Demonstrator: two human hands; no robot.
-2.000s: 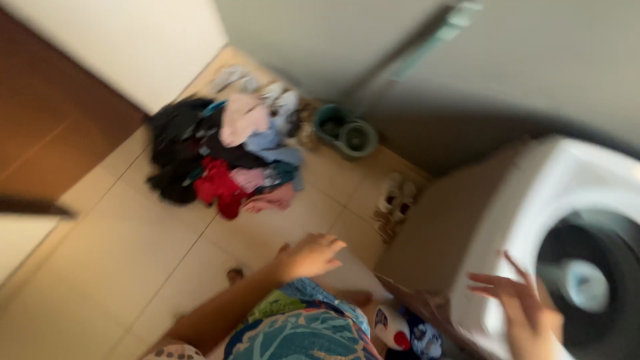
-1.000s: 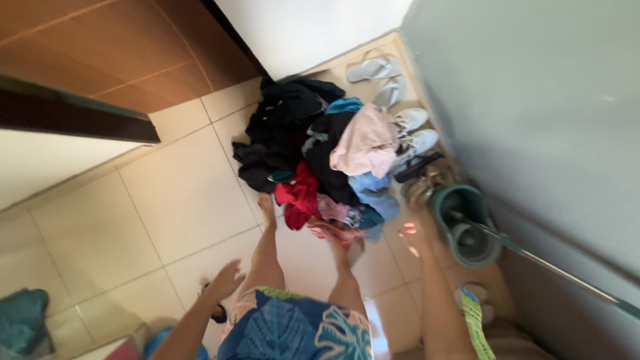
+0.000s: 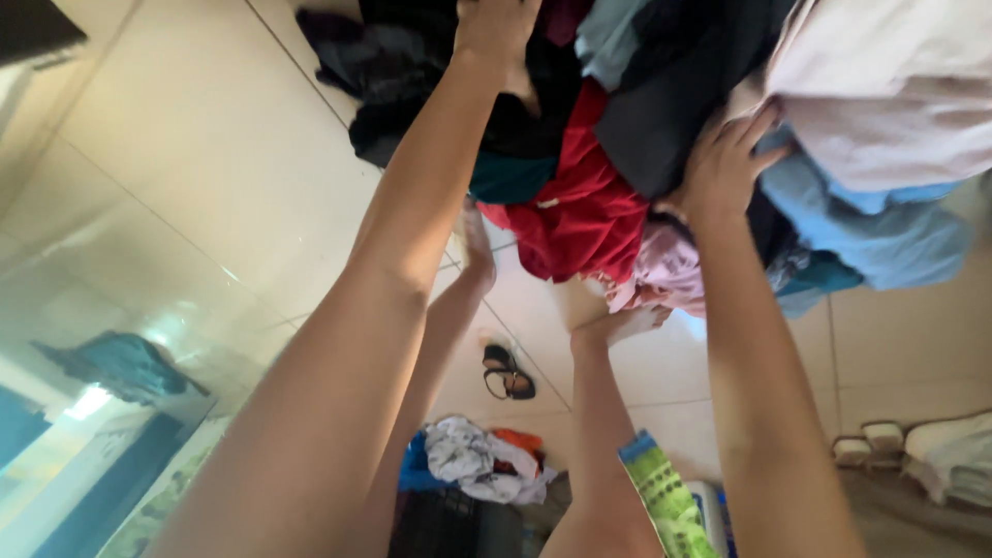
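A heap of clothes lies on the tiled floor at the top of the view. My left hand presses into the black clothes at the heap's upper left; its fingertips are cut off by the frame edge. My right hand rests on the heap with fingers spread, between a dark grey garment and a pale pink cloth. A light blue garment lies right of it. Between my hands are a red garment and a dark teal cloth. A pink garment hangs at the heap's lower edge.
My bare feet stand by the heap's near edge. Black sandals lie behind them on the tiles. A dark basket with white, orange and blue cloth is at the bottom. Pale shoes are at lower right, a teal cloth at lower left.
Both hands have come down onto the clothes heap, where one second ago they were apart from it. The view is now much closer to the heap.
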